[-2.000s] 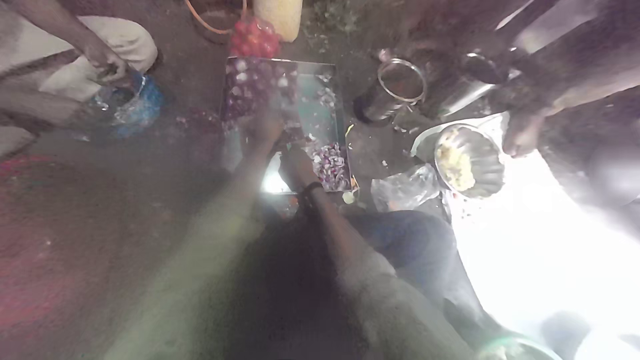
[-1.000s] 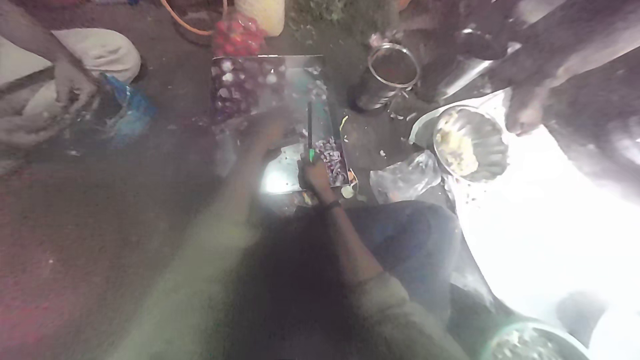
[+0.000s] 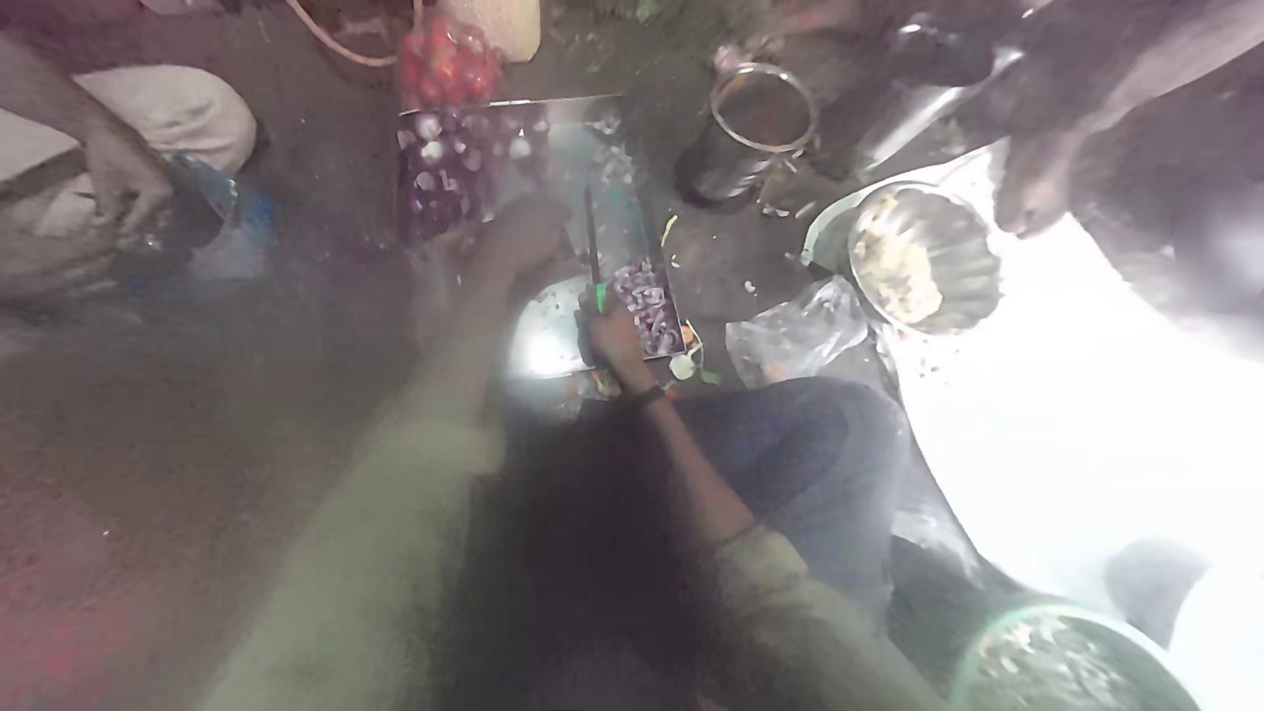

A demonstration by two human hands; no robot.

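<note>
My right hand (image 3: 614, 334) grips a knife (image 3: 592, 237) with a green mark near its handle; the dark blade points away from me over a shallow metal tray (image 3: 563, 326). To its left, my left hand (image 3: 528, 237) is over the middle of the tray; haze and blur hide its fingers and whatever may be in them. Chopped purple onions (image 3: 647, 306) lie in the near right corner of the tray. Whole or peeled onions (image 3: 444, 168) fill its far left part.
A bag of tomatoes (image 3: 449, 64) touches the tray's far edge. Rightward are a steel pot (image 3: 765, 109), a clear plastic bag (image 3: 800, 331), a fluted metal bowl (image 3: 973, 262) with pale food and a bucket (image 3: 1076, 657). Another person's hand (image 3: 133, 188) is left; another person's foot (image 3: 1032, 188) is right.
Two seconds ago both my hands were close together over the tray. They have moved apart, and the knife now points away from me in my right hand.
</note>
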